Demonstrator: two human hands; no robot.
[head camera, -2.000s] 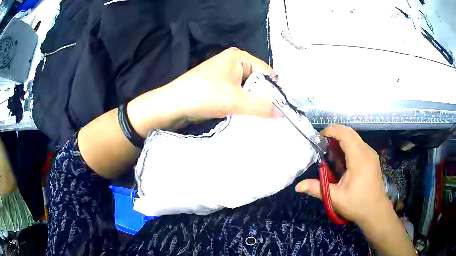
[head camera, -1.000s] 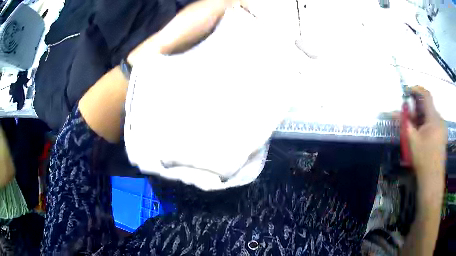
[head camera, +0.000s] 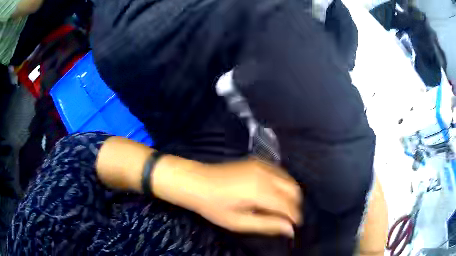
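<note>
The dark garment fills the middle of the view, raised and bunched from the lap across the table's edge, blurred by motion. A small white and grey lining or padding part shows in a fold. My left hand is low in the middle against the dark cloth, fingers curled; blur hides whether it grips. Of my right arm only a strip of skin shows at the garment's right edge; its fingers are hidden behind the cloth. The red-handled scissors lie on the table at the lower right, away from my left hand.
A blue crate stands at the left beside the lap. The white tabletop runs down the right, with dark scraps, thread and blue-striped items at the far right. Part of another person's arm shows at the upper left.
The view has turned. The white padded piece is mostly out of sight and the dark garment now fills the middle. My right hand has let go of the scissors. My left hand is lower.
</note>
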